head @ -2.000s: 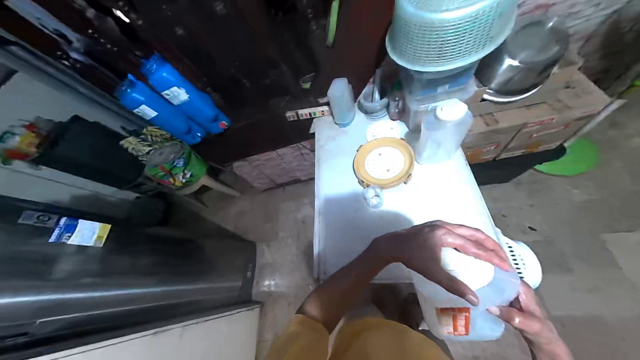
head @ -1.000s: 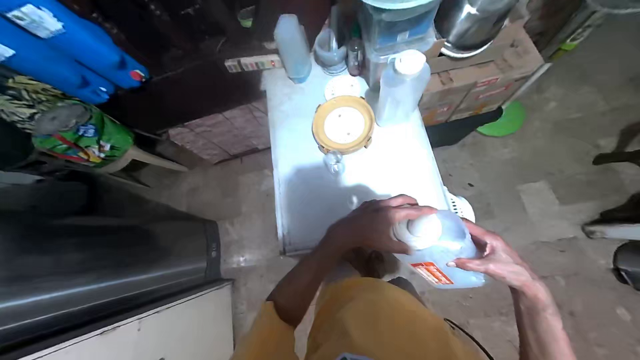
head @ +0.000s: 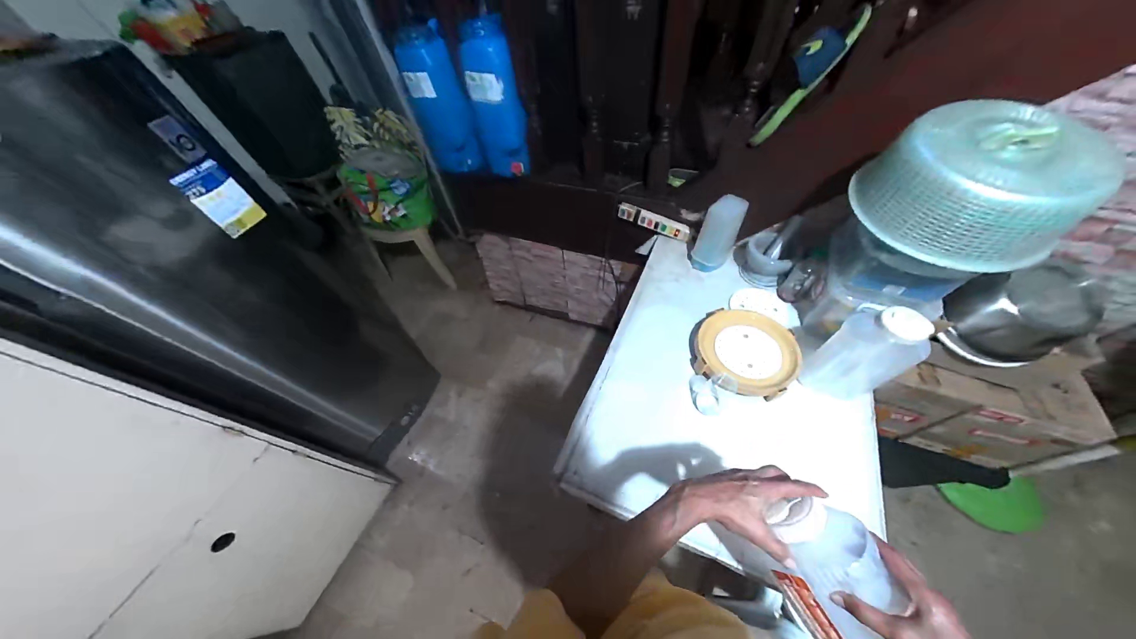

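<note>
My right hand (head: 919, 599) holds a translucent plastic jug (head: 848, 568) by its side at the table's near edge. The jug has an orange and white label and leans towards me. My left hand (head: 754, 510) reaches over its top, thumb and fingers around the white cap or neck (head: 796, 515); whether the cap sits loose is unclear. Farther up the white table (head: 639, 355) lie a tan round lid with a white centre (head: 748, 351) and a small clear cup (head: 706, 395). A second translucent jug with a white cap (head: 865, 351) stands right of the lid.
At the table's back are a clear bottle (head: 719, 232), a mortar (head: 765, 257) and a plastic box under a mint-green basket (head: 985, 186). A metal pot (head: 1021, 311) rests on cardboard boxes (head: 1003, 413) at the right. A dark refrigerator (head: 204, 240) stands left, a green stool (head: 994, 504) lower right.
My left hand has gone from lying across the jug's top to having its fingers around the cap or neck. My right hand stays on the jug's side. The view has swung.
</note>
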